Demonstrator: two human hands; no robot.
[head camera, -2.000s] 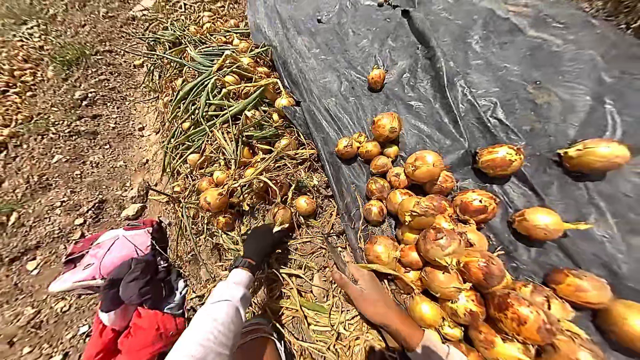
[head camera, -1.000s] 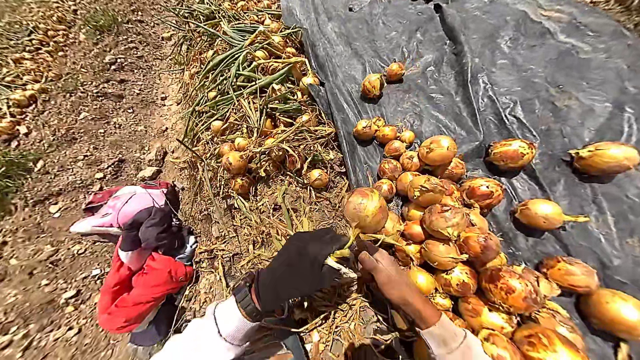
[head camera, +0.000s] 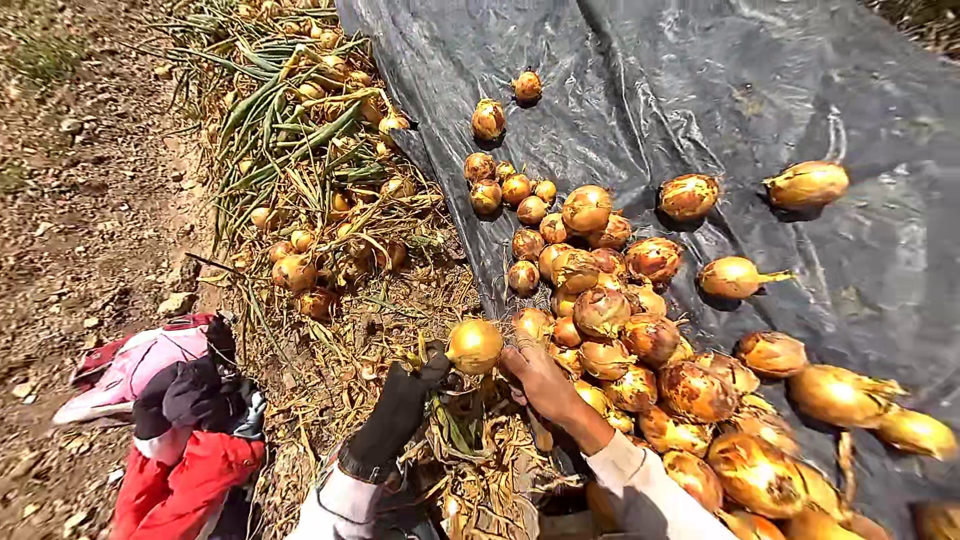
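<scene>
My left hand, in a black glove, grips a round golden onion by its neck near the bottom centre. Bare, my right hand is at the onion's right side, fingers bent close to its roots; something like a handle shows under the palm, but what it is I cannot tell. To the right of that hand a large pile of loose onions lies on a black plastic sheet.
Onions with green and dry tops lie in a row at upper left. Pink, red and dark clothing is heaped on stony soil at lower left. Dry leaves cover the ground around my hands. Single onions are scattered over the sheet.
Two seconds ago my left hand was lower left of a loose onion on the ground; one second ago it held an onion near my right hand. Another small onion has appeared at the sheet's upper part.
</scene>
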